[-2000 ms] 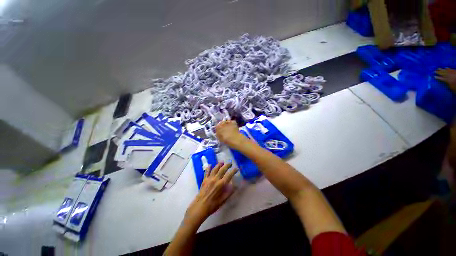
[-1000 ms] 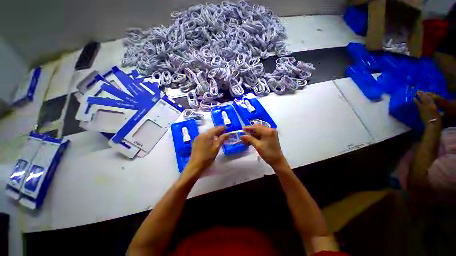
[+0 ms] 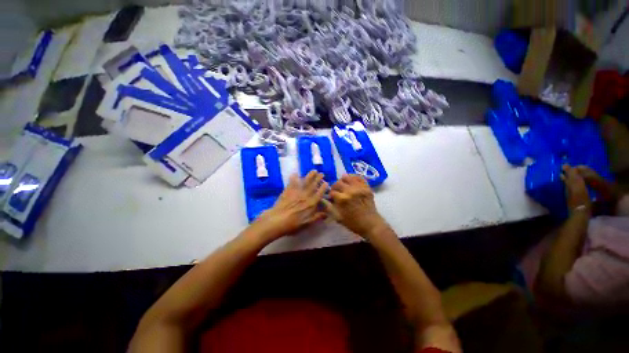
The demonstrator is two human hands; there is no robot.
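Observation:
Three blue trays stand side by side on the white table. The left tray holds a white charger piece, and no cable shows in it. The middle tray has a white charger piece at its far end. The right tray holds a charger piece and a coiled white cable. My left hand and my right hand meet over the near end of the middle tray. Their fingers hide that end, so a cable or a grip there cannot be made out.
A large heap of coiled cables lies behind the trays. Fanned flat retail boxes lie left, with packed boxes farther left. At right are bulk blue trays, an open carton and another person's hands.
The view has shifted. My left hand has spread over the near end of the middle tray, and my right hand has curled in beside it. The cable seen between my fingers is now hidden.

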